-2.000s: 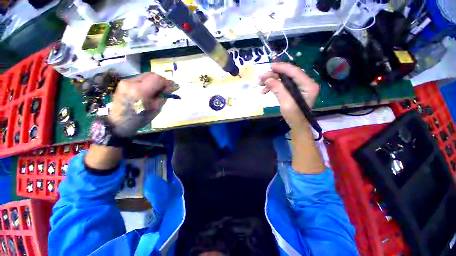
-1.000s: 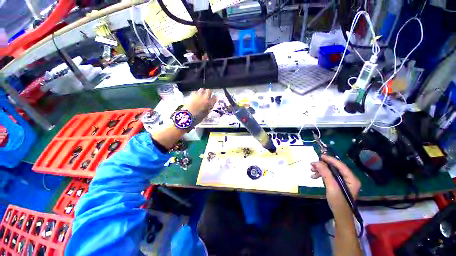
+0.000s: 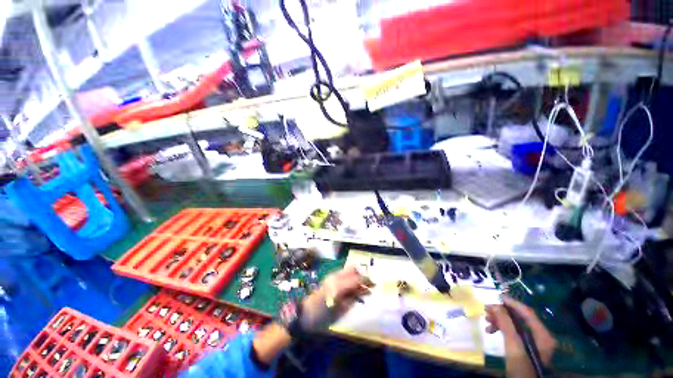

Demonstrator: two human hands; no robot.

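A dark round watch module point(image 3: 414, 322) lies on the white work sheet point(image 3: 384, 336), with a small yellow piece at its right. A small metallic cluster point(image 3: 401, 286) lies above it. My left hand point(image 3: 342, 292) is blurred over the sheet's left side, fingers bent together; whether it holds anything cannot be made out. My right hand point(image 3: 521, 332) is at the sheet's right edge, holding the black soldering iron point(image 3: 528, 341), whose tip points up and away. The dark hot-air gun point(image 3: 415, 249) hangs above the sheet, its tan end pointing down.
Red parts trays point(image 3: 193, 249) stand left, with a heap of round modules point(image 3: 294, 266) beside the sheet. A green dish point(image 3: 319, 218) and a long black tray point(image 3: 384, 171) are on the rear shelf. A black fan point(image 3: 599, 314) is at right. A blue stool point(image 3: 70, 203) is far left.
The view has tilted up and turned left. My left hand has come back from the rear shelf to the sheet's left side. My right hand still holds the iron.
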